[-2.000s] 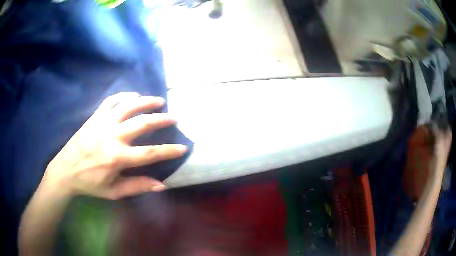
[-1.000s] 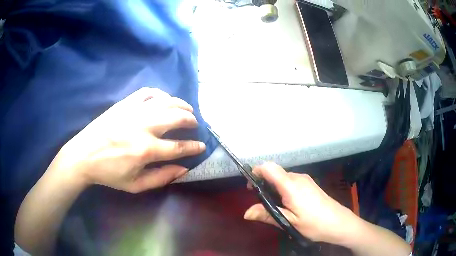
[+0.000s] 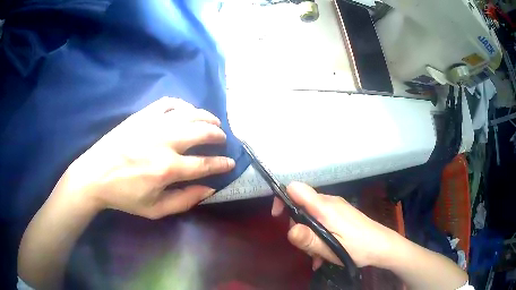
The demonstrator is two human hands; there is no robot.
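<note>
A large navy fabric panel [image 3: 130, 62] covers the left side of the table. My left hand [image 3: 153, 161] lies flat on it, fingers spread, pressing it near the table's front edge. My right hand [image 3: 334, 226] holds the fabric shears [image 3: 308, 221] by their black handles. The blades look closed or nearly closed, and their tip is at the fabric's right edge, just beyond my left fingertips. Part of the handles is hidden by my right hand.
The white machine table [image 3: 339, 133] has a rounded front edge with ruler marks. A dark phone [image 3: 365, 48] lies before the JACK sewing machine [image 3: 435, 39]. Orange-red baskets [image 3: 454, 204] stand below right. Cloth scraps [image 3: 481, 110] hang at the right.
My right hand has come in from the far right with the shears and brought them to the fabric edge. Since then the blades have drawn together. The left hand stays on the fabric.
</note>
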